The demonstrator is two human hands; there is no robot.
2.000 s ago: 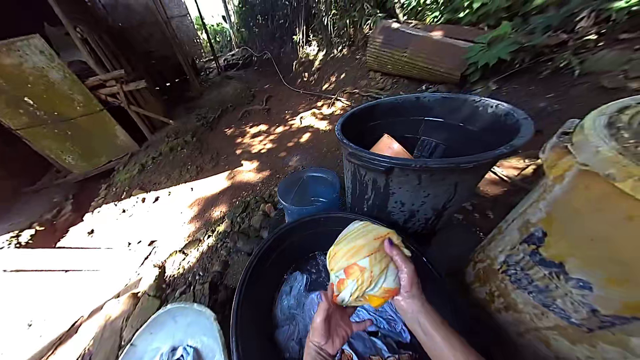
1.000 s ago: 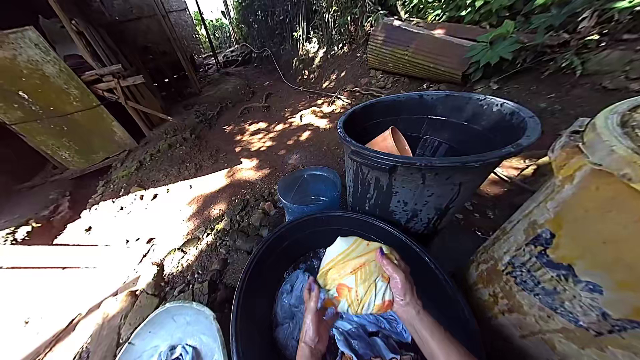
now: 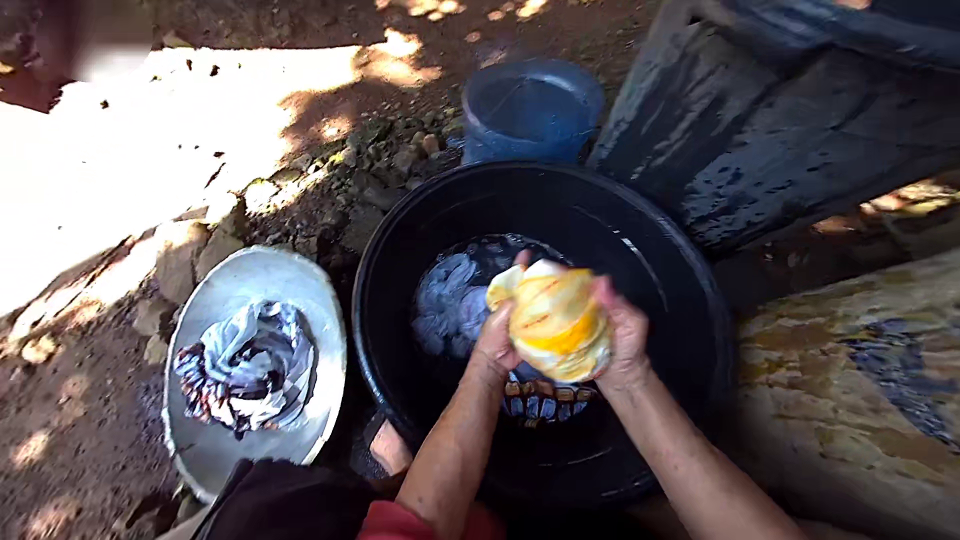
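Observation:
A wet yellow, white and orange cloth point(image 3: 562, 322), bunched into a ball, is held over a large round black tub point(image 3: 375, 217). My left hand point(image 3: 499, 337) grips the cloth's left side, and my right hand point(image 3: 624, 330) grips its right side. Below, grey-blue clothes point(image 3: 450, 300) lie in water at the bottom of the tub, along with a patterned cloth point(image 3: 547, 405) partly hidden by the bundle and my hands.
To the left stands a metal basin point(image 3: 225, 465) with wrung clothes point(image 3: 247, 367). Behind the tub are a blue bucket point(image 3: 532, 112) and a large dark bin point(image 3: 787, 142). A stained yellowish container point(image 3: 847, 375) is at right. Stones point(image 3: 180, 262) edge the ground.
The view has tilted down toward the tub. The cloth, hanging looser one second ago, is now bunched into a tighter ball between my hands.

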